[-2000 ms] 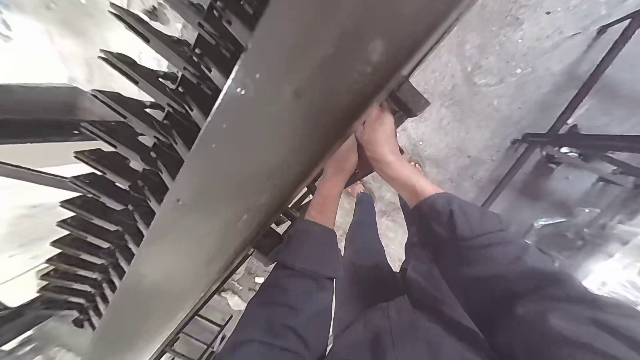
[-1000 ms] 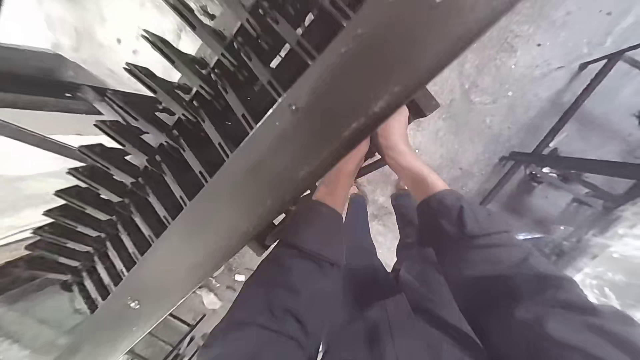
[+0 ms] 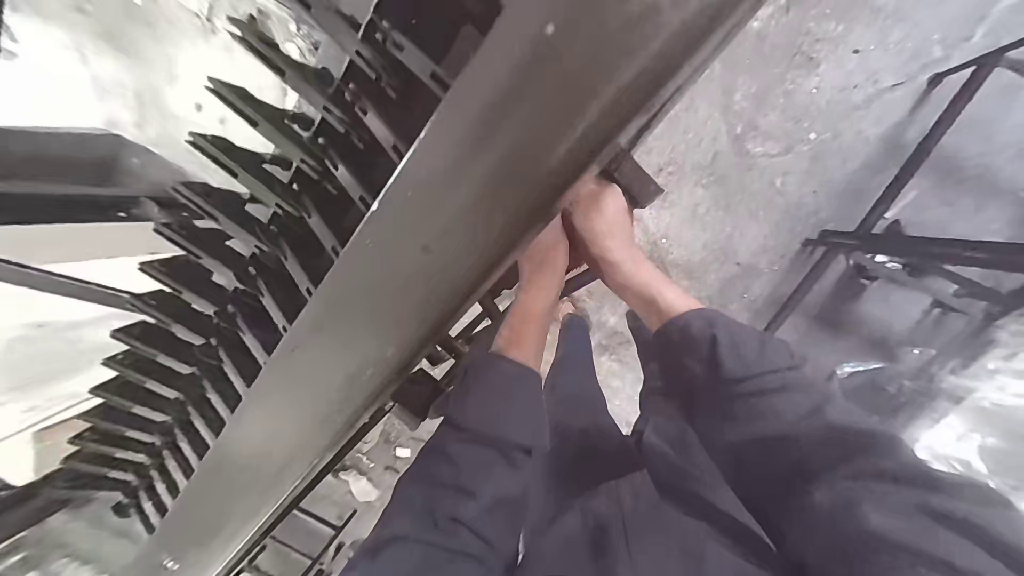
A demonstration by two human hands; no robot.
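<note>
A long grey metal beam runs diagonally from the lower left to the top of the view. My left hand reaches under the beam's near edge, its fingers hidden below it. Beside it, close against it, my right hand is also at that edge, fingers out of sight. A short dark metal block sticks out from beneath the beam just beyond my right hand. What either hand grips, if anything, cannot be seen.
Rows of dark slotted metal plates fan out behind the beam. A dark metal frame stands at the right on the concrete floor. Dark bars lie below the beam, near scraps on the floor.
The view has shifted and come back, so the beam sits differently in each frame. Both hands stay at the beam's near edge.
</note>
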